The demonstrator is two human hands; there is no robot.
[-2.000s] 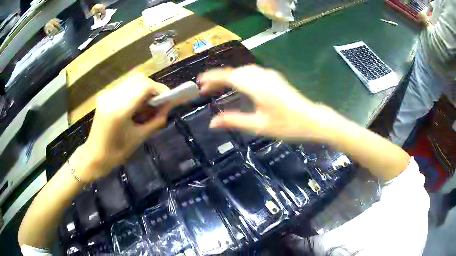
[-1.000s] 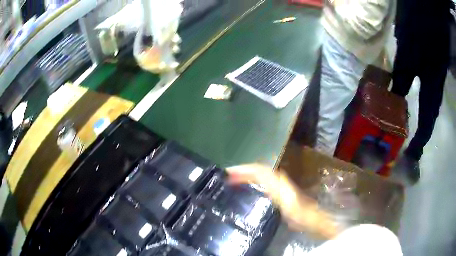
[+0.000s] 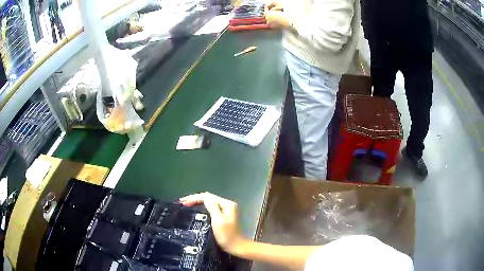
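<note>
The black tray (image 3: pixel 69 233) lies at the lower left on the green bench, cut off by the bottom edge. Flat black units (image 3: pixel 167 246) in shiny clear film sit in rows in it; several show a small pale label. My right hand (image 3: pixel 220 217) is at the tray's far right corner, its fingers curved over the edge beside the end unit. Its thumb and fingertips are partly hidden. My left hand is out of the picture.
Beyond the tray lie a small pale card (image 3: pixel 190 142), a white-edged dark-grid sheet (image 3: pixel 239 119) and a slim tool (image 3: pixel 245 51). A carton (image 3: pixel 339 222) with clear plastic stands below the bench at right. A red stool (image 3: pixel 366 137) and two standing people are beyond it.
The view has swung right. My left hand has left the picture, and the small pale object between my hands two seconds ago no longer shows. My right hand stays at the tray's corner since one second ago.
</note>
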